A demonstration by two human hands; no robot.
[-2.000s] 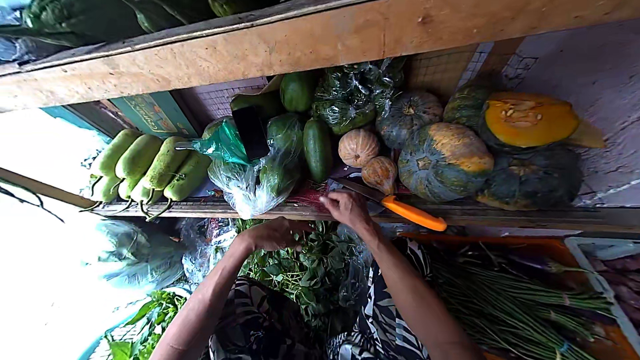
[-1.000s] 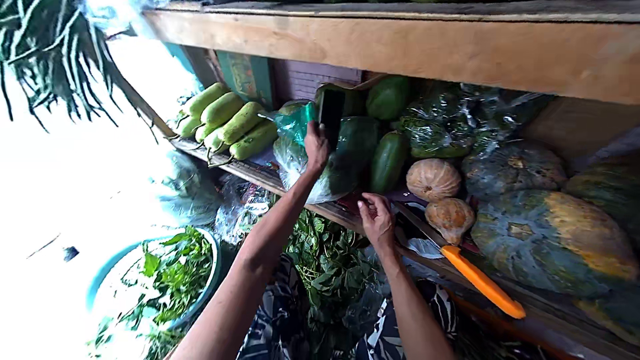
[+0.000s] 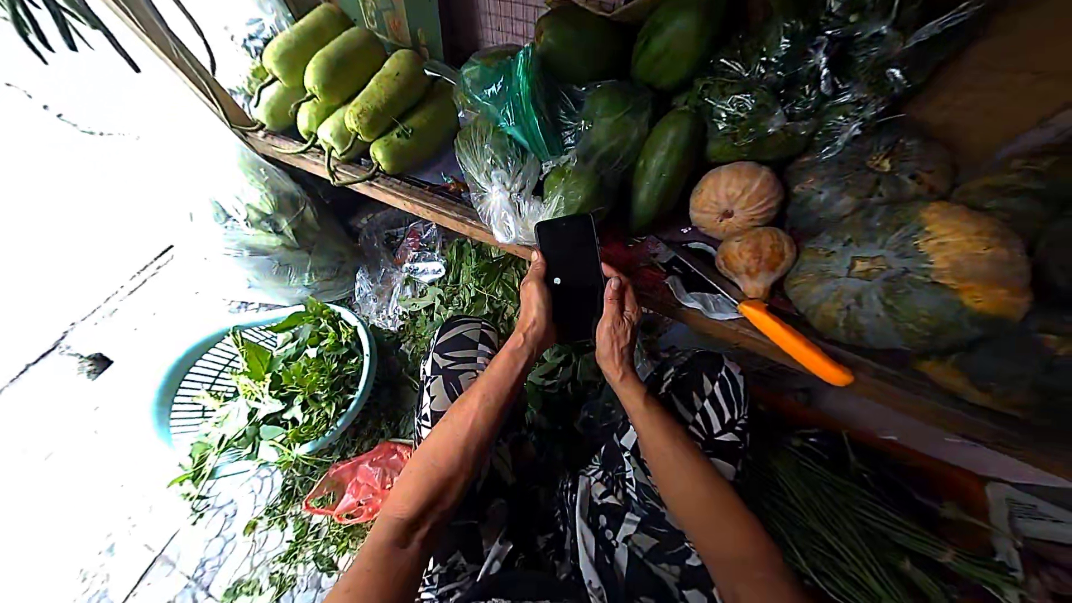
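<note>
A black smartphone (image 3: 571,280) stands between my two hands, above my lap, its dark screen toward me. My left hand (image 3: 536,303) grips its left edge. Along its right edge rests my right hand (image 3: 618,322), thumb and fingers against the side. Just beyond the phone, on the wooden shelf, are a knotted clear plastic bag (image 3: 502,188) and a green plastic bag (image 3: 523,100) around green produce. Leafy greens (image 3: 557,377) lie below my hands, partly hidden by them. Right of my right hand, a knife with an orange handle (image 3: 796,343) lies at the shelf edge.
Pale green gourds (image 3: 389,92) are stacked on the shelf at left; small tan pumpkins (image 3: 737,199) and large mottled pumpkins (image 3: 888,268) sit at right. A light-blue basket (image 3: 364,377) of leaves and a red plastic bag (image 3: 368,481) are at lower left. Long green stalks (image 3: 854,502) lie lower right.
My left hand left the greens, took the phone from among the bagged produce on the shelf and brought it toward me. My right hand has come to its side. The view has shifted left.
</note>
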